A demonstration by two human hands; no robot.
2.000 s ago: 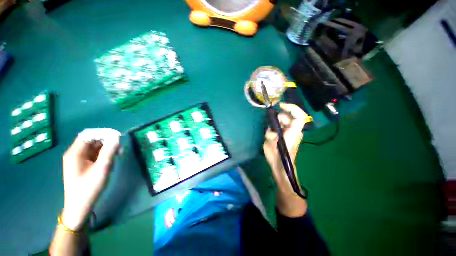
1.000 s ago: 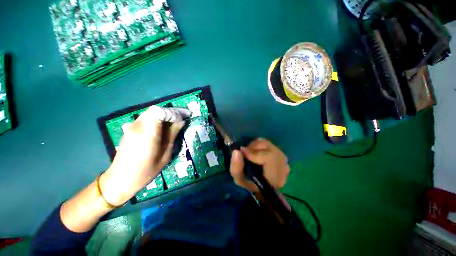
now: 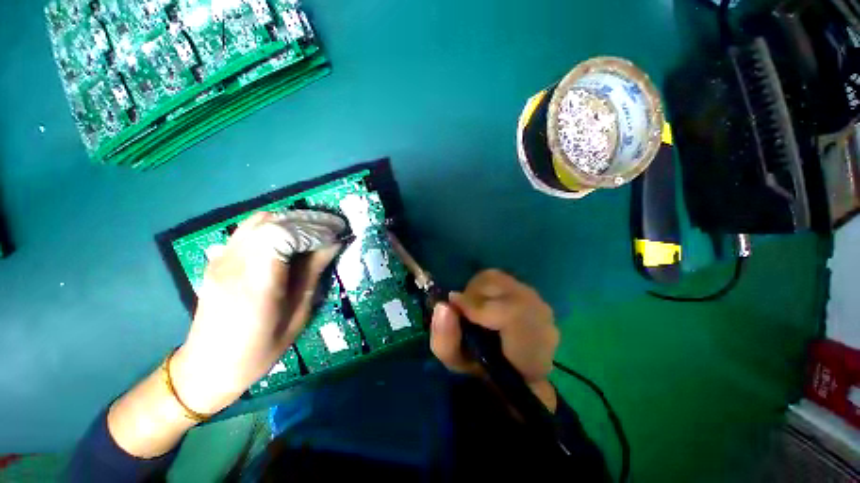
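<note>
A green PCB panel (image 3: 396,314) with pale rectangular patches lies on a flat black backing (image 3: 377,179) in front of me. My left hand (image 3: 259,283) is over the panel's left and middle part and holds a small silvery coil, seemingly solder wire (image 3: 309,229), near its upper patches. My right hand (image 3: 500,321) grips a soldering iron (image 3: 486,351) by its black handle. The iron's tip points up-left to the panel's right edge, close to the left fingertips. Whether the tip touches the board I cannot tell. My left hand hides part of the boards.
Stacked PCB panels (image 3: 189,71) lie at the upper left. A round cup (image 3: 587,132) with silvery-grey contents stands right of the work, by a yellow-and-black ring (image 3: 536,141). A yellow-and-black tool (image 3: 657,212) lies beside it. A black soldering station (image 3: 745,132) is at the right, with a black cord.
Both hands came from apart to over the panel, the iron moving from the cup to the panel's edge. In the last second they stayed close together there, while the view shifted slightly.
</note>
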